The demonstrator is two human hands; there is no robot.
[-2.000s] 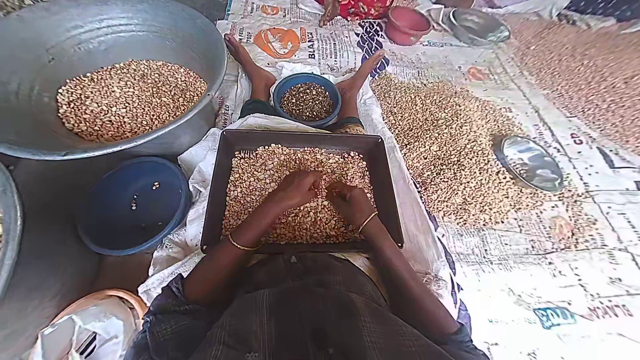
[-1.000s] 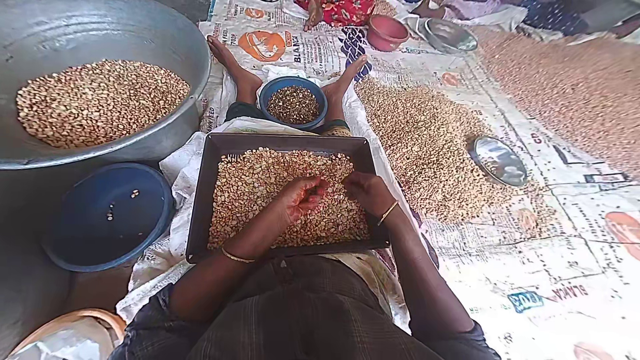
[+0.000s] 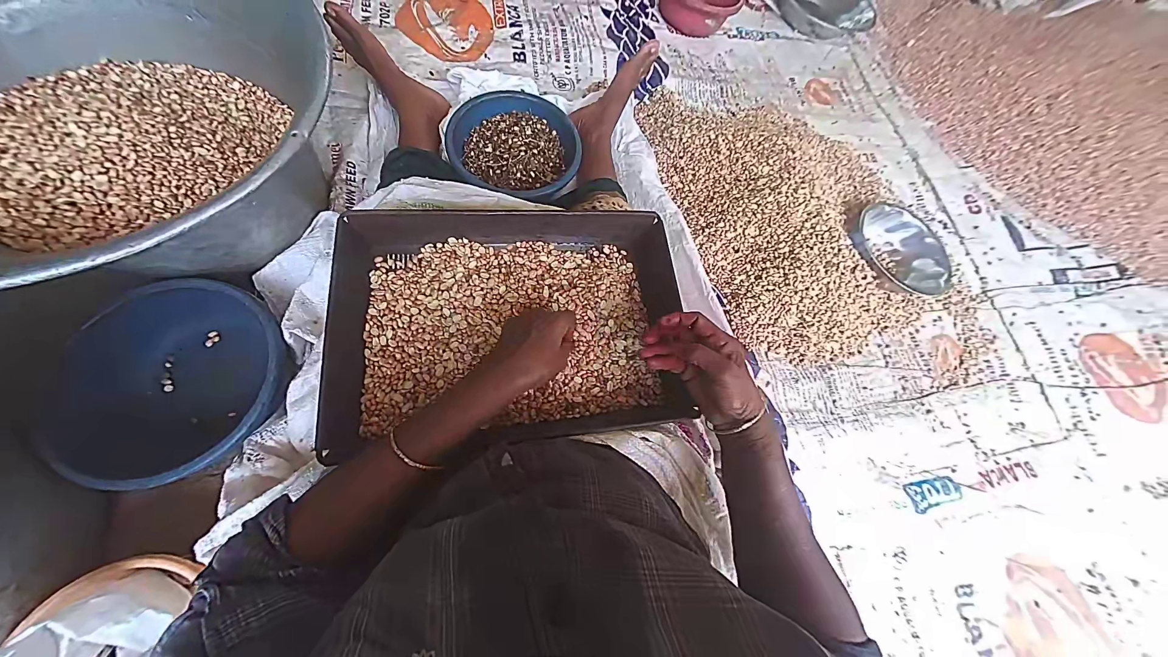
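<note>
A dark rectangular tray [image 3: 330, 338] lies across my lap, its bottom covered by a layer of pale and reddish split nuts or beans [image 3: 456, 310]. My left hand [image 3: 537, 347] rests on this layer near the middle, fingers curled down; whether a piece is between them is hidden. Over the tray's right rim is my right hand [image 3: 698, 360], palm turned inward and fingers apart, with no piece visible in it. Between my feet stands a small blue bowl [image 3: 453, 137] of dark husks or debris [image 3: 514, 151].
A large metal basin [image 3: 310, 119] holding more kernels stands at the left, above a blue basin [image 3: 269, 365] with several pieces inside. To the right, a kernel pile [image 3: 776, 219] with a metal bowl [image 3: 905, 248] lies on printed sacking [image 3: 858, 429]. Another pile [image 3: 1049, 109] is beyond.
My right hand has moved right, from over the kernels to the tray's right rim, and its fingers have spread. My left hand has turned down onto the kernels.
</note>
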